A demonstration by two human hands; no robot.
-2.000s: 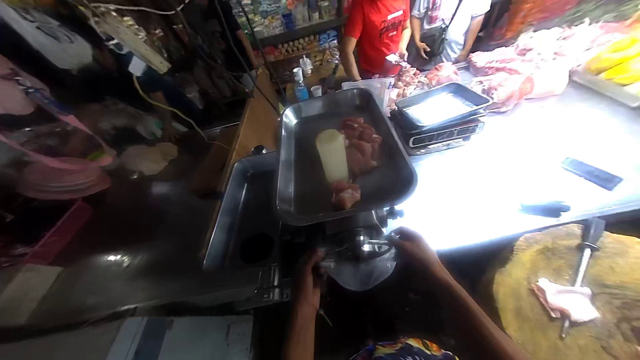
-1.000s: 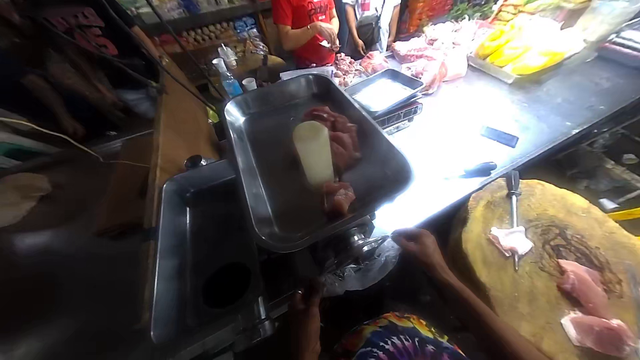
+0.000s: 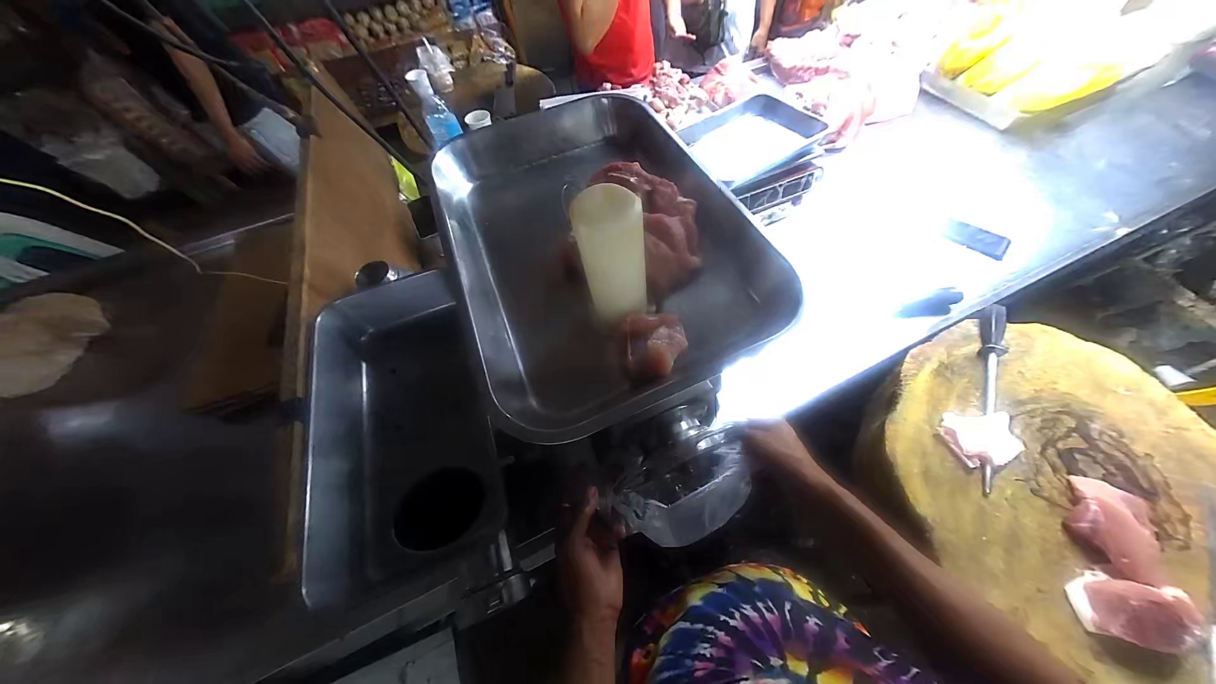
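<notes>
A clear plastic bag (image 3: 689, 508) hangs around the outlet of a metal meat grinder (image 3: 689, 427). My left hand (image 3: 594, 556) holds the bag's left edge, and my right hand (image 3: 774, 446) is at its right edge, beside the grinder's outlet. Above them sits the grinder's steel feed tray (image 3: 532, 332). Pieces of raw meat (image 3: 670, 233) lie in that tray around a pale plastic pusher (image 3: 608, 247), which stands upright. A smaller piece of meat (image 3: 654, 344) rests near the tray's front. The inside of the bag is dark and hard to make out.
To the left is a second steel tray (image 3: 332, 456) with a round hole. At the right, a round wooden chopping block (image 3: 969, 541) carries a sharpening steel (image 3: 991, 370) and meat pieces (image 3: 1140, 613). A phone (image 3: 978, 239) lies on the metal counter (image 3: 1045, 190). A person in red (image 3: 613, 47) stands behind.
The view has swung toward the right, bringing more of the chopping block into sight. My hands stay at the bag below the feed tray; the meat and pusher look much the same.
</notes>
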